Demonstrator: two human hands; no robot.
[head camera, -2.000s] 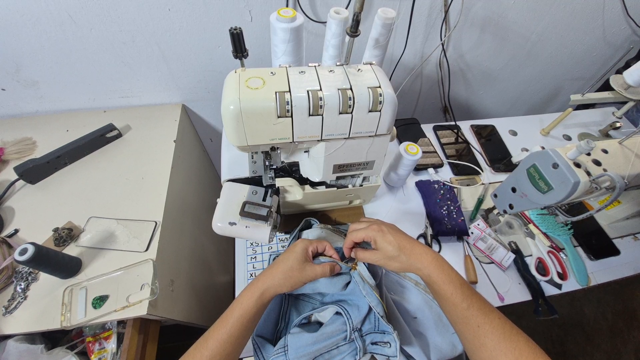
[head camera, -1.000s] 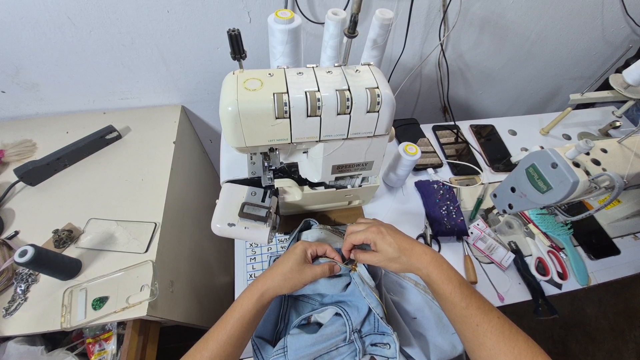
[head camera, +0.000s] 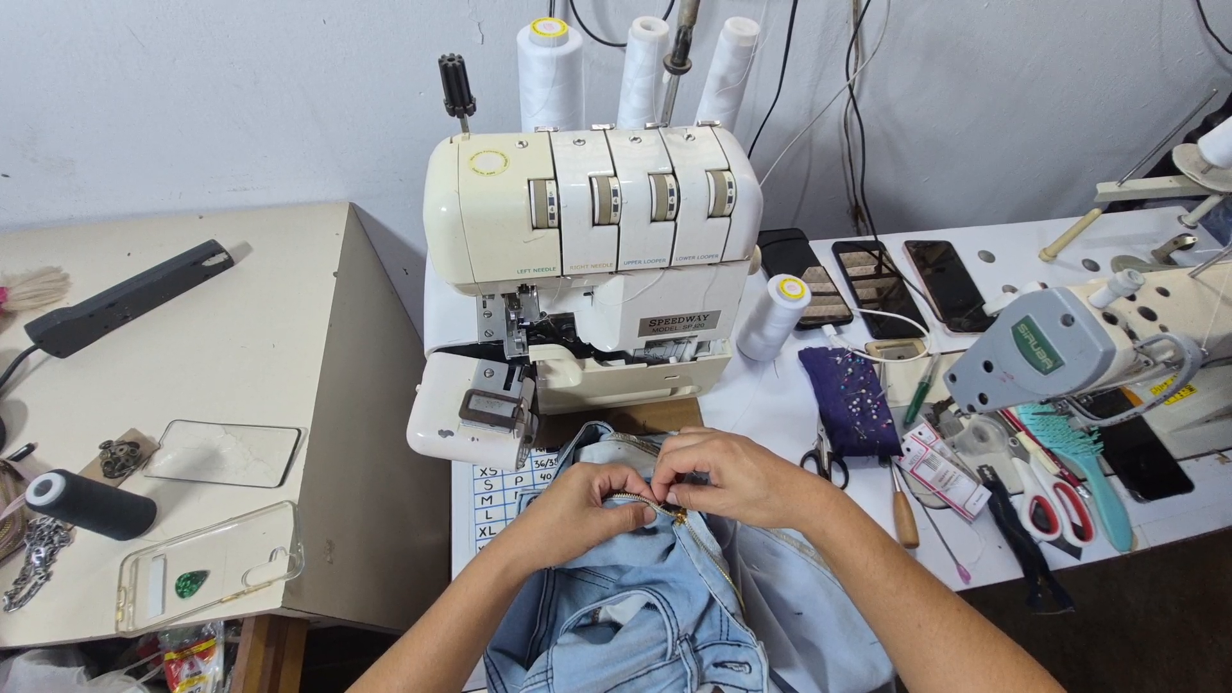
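Observation:
Light-blue denim jeans (head camera: 626, 577) lie bunched at the front edge of the white table, below a white overlock sewing machine (head camera: 592, 212). My left hand (head camera: 576, 515) pinches the denim beside a metal zipper (head camera: 630, 498) between thumb and fingers. Close against it, my right hand (head camera: 736, 472) has its fingertips at the same zipper, near a brass-coloured zipper slider (head camera: 680, 518). The fingertips hide just what they grip there. A printed size chart (head camera: 489, 500) shows partly under the jeans.
Right of the jeans lie a purple pincushion (head camera: 852, 399), black-handled scissors (head camera: 825, 460), a wooden-handled awl (head camera: 903, 510), red-and-white scissors (head camera: 1049, 500) and a teal hairbrush (head camera: 1097, 472). Another sewing machine (head camera: 1059, 337) stands at far right, a cabinet (head camera: 241, 318) at left.

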